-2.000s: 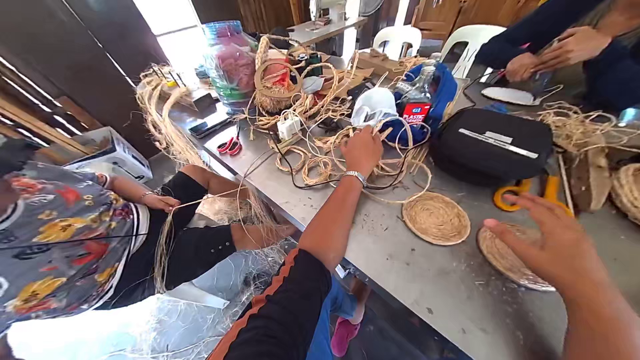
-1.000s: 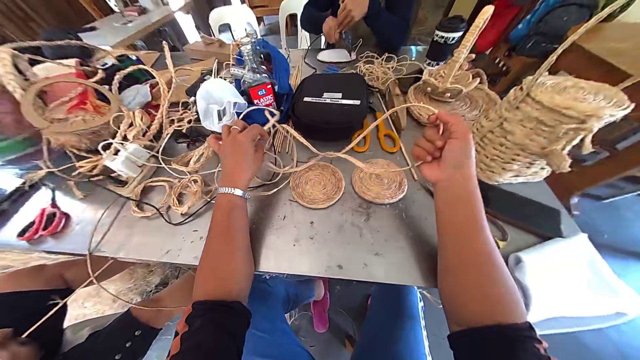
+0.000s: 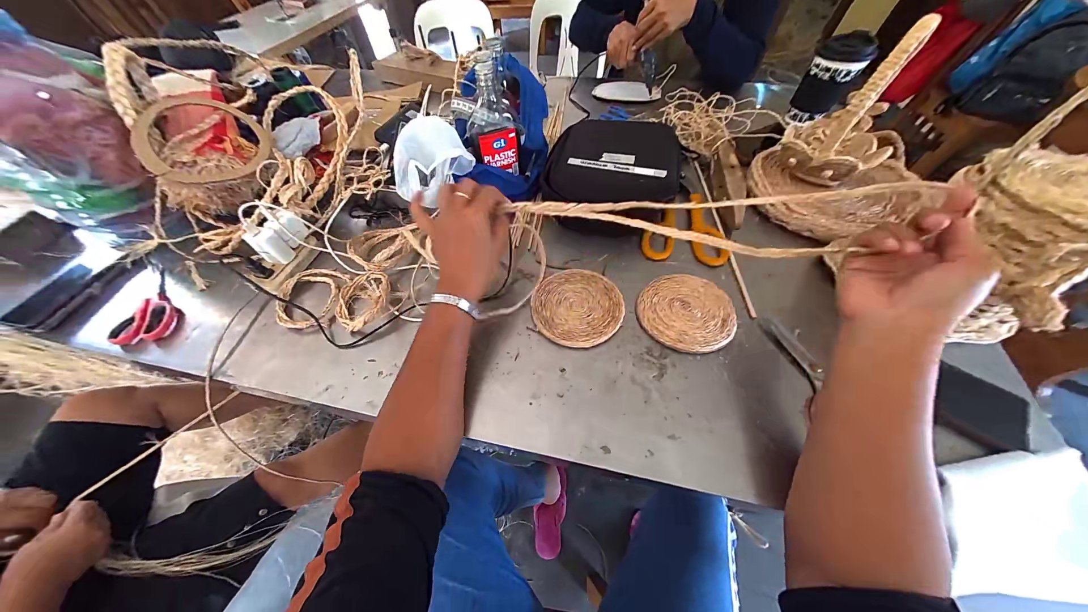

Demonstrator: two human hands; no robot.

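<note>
A length of twisted natural-fibre cord (image 3: 646,223) is stretched across the table between my hands, in two strands. My left hand (image 3: 466,228) grips its left end beside a white plastic cup-like thing (image 3: 429,157). On the right, my right hand (image 3: 918,259) holds the other end between thumb and fingers, in front of a woven basket. Below the cord, two round coiled fibre coasters (image 3: 578,308) lie side by side on the metal table. Yellow-handled scissors (image 3: 707,234) lie behind the strands. Coils of braided cord (image 3: 361,297) rest left of my left hand.
A black zip case (image 3: 612,166) and a plastic varnish bottle (image 3: 495,127) stand behind the cord. Red-handled scissors (image 3: 146,321) lie at left; metal blades (image 3: 792,347) lie near my right forearm. Woven baskets (image 3: 1041,221) stand at right. One person sits at left, another across the table.
My right hand, empty two seconds ago, now holds cord. Since one second ago, the crossed, slack cord has been drawn out into two nearly straight strands. The view has swung right since the first frame.
</note>
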